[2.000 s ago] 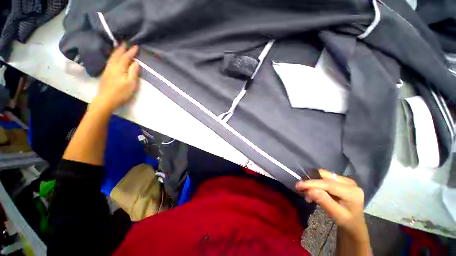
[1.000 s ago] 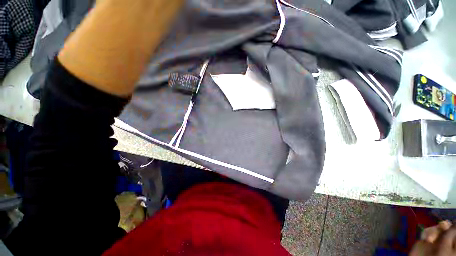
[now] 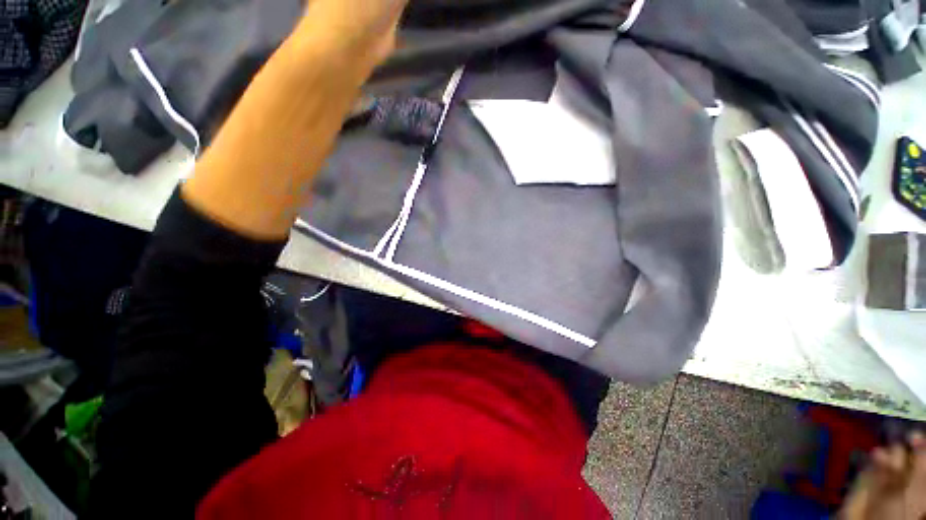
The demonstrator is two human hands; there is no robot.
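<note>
The dark grey garment [image 3: 508, 223] with white piping lies spread over the pale table. Its hem, with a white line [image 3: 487, 301], runs along the near table edge. A pale angular flap [image 3: 553, 142] shows inside the garment, and a dark label [image 3: 404, 117] sits beside the white-edged side seam. My left hand [image 3: 384, 12] reaches forward over the garment, cut off by the top edge, its fingers not visible. My right hand [image 3: 896, 477] is low at the right edge, off the table, blurred and partly cut off; whether it holds anything cannot be seen.
A white band [image 3: 787, 193] lies on the table [image 3: 802, 350] at the right. Beyond it are a dark phone [image 3: 911, 175] and a grey box-like item [image 3: 894, 271]. Checked cloth [image 3: 36, 46] is at the far left. Grey floor [image 3: 640, 437] and red and blue items show below right.
Both hands have left the hem. My left forearm now reaches across the garment to the top; my right hand has moved out to the lower right. The view has shifted.
</note>
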